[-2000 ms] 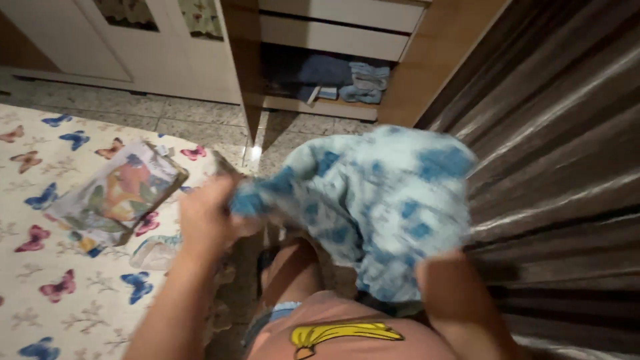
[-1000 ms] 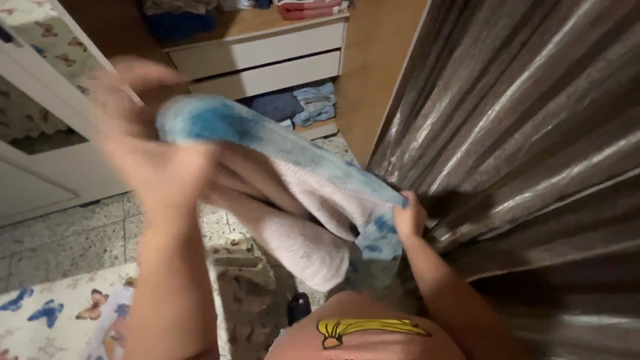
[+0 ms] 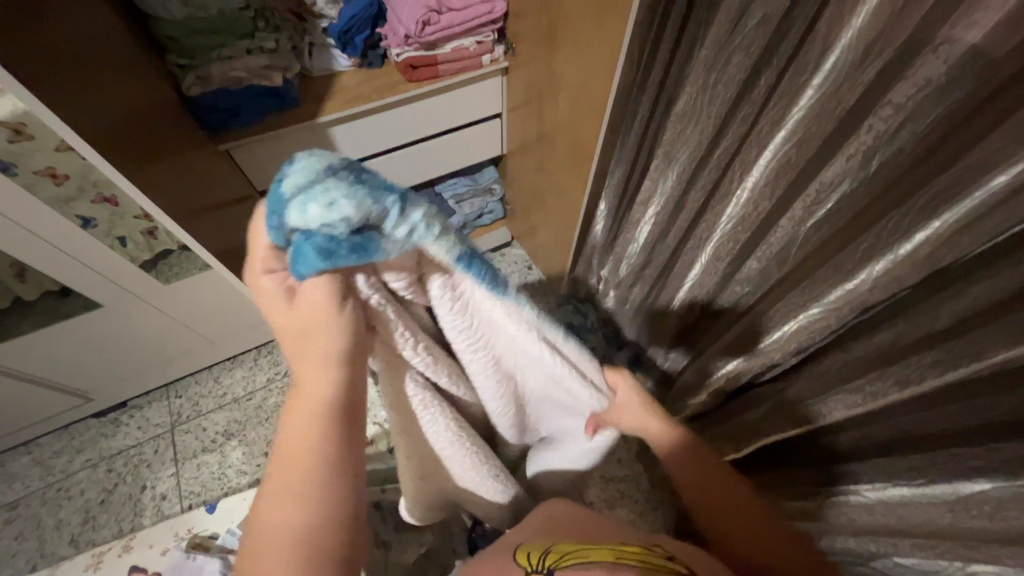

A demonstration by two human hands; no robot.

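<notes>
A fleecy fabric piece (image 3: 496,360), blue tie-dye on one face and pale pinkish-white on the other, hangs in folds between my two hands. My left hand (image 3: 300,296) grips its bunched upper left end, where the blue side is folded over the fingers. Lower on the right, my right hand (image 3: 628,408) pinches the pale edge between thumb and fingers. The fabric's lower folds hang just in front of my shirt (image 3: 560,544), which bears a yellow print.
Ahead stands a wooden wardrobe (image 3: 552,144) with folded clothes (image 3: 448,32) on a shelf, white drawers (image 3: 440,152) and more clothes (image 3: 472,196) below. A shiny curtain (image 3: 800,200) hangs at right. White mirrored doors (image 3: 120,320) are at left, a butterfly-print bedspread (image 3: 160,544) at lower left.
The fabric showed mostly its blue face two seconds ago; now its pale face shows widely between my hands. The view has shifted, with less of the bed in it.
</notes>
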